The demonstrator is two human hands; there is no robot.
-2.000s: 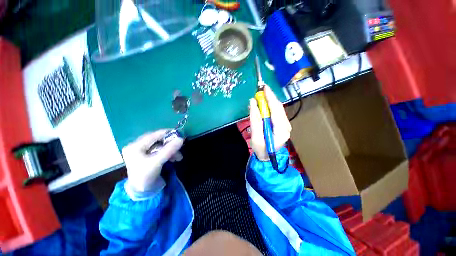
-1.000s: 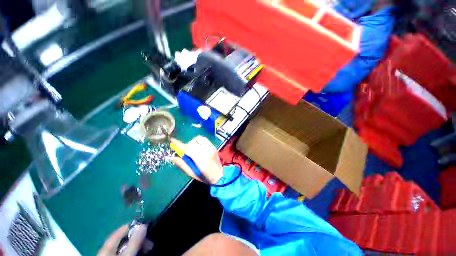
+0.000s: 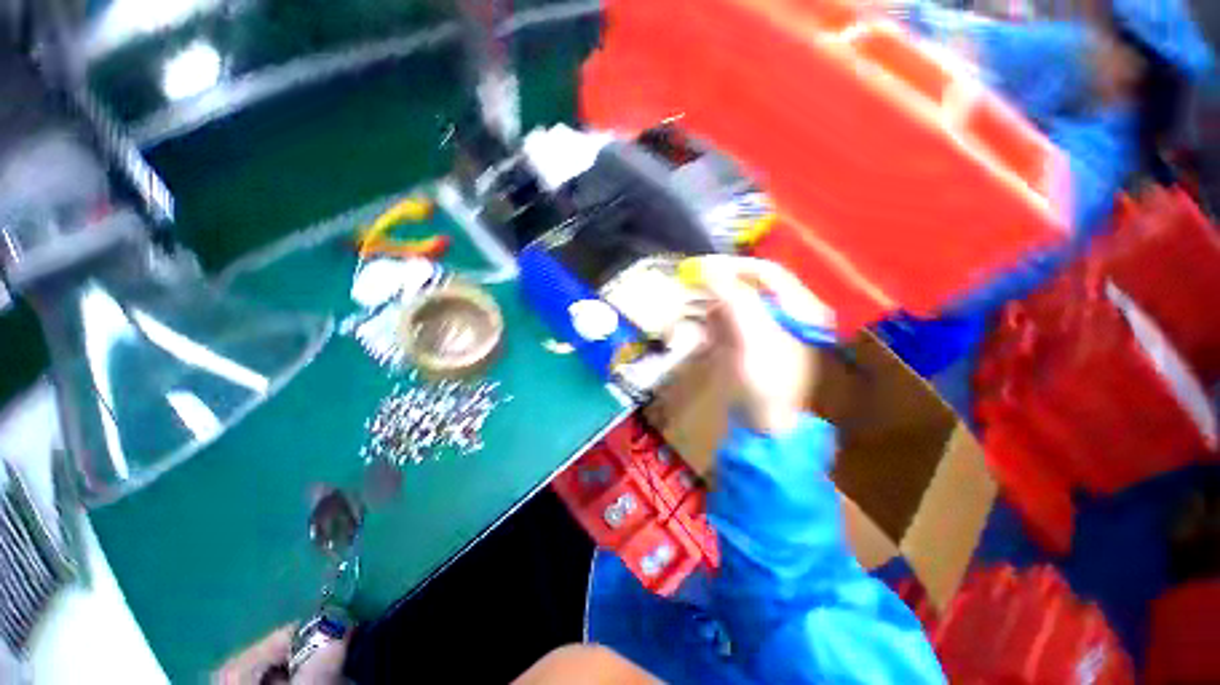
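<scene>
My right hand (image 3: pixel 763 351), blurred, is shut on the soldering iron (image 3: pixel 789 297), whose yellow grip and blue part show over the iron stand's pale sponge area (image 3: pixel 653 297). The iron's tip cannot be made out. My left hand (image 3: pixel 261 658) is at the bottom edge, partly cut off, with its fingers on a shiny metallic assembly (image 3: pixel 321 637). A small round dark part (image 3: pixel 335 519) lies on the green mat (image 3: pixel 228 562) just beyond it. A heap of tiny silver-and-reddish components (image 3: pixel 431 420) lies on the mat beside the round tan pot (image 3: pixel 452 331).
Yellow-and-orange pliers (image 3: pixel 401 230) lie at the mat's far side. A clear fume hood (image 3: pixel 174 361) hangs at the left. A blue box (image 3: pixel 569 311) stands by the sponge. Red trays (image 3: pixel 642 515), an open cardboard box (image 3: pixel 894 435) and a large red tray (image 3: pixel 830 147) are at the right. A person's blue sleeve shows behind.
My right hand has moved with the iron from the component heap and pot, rightward and away to the sponge stand. The view has swung right since the first frame; my left hand now sits at the bottom edge.
</scene>
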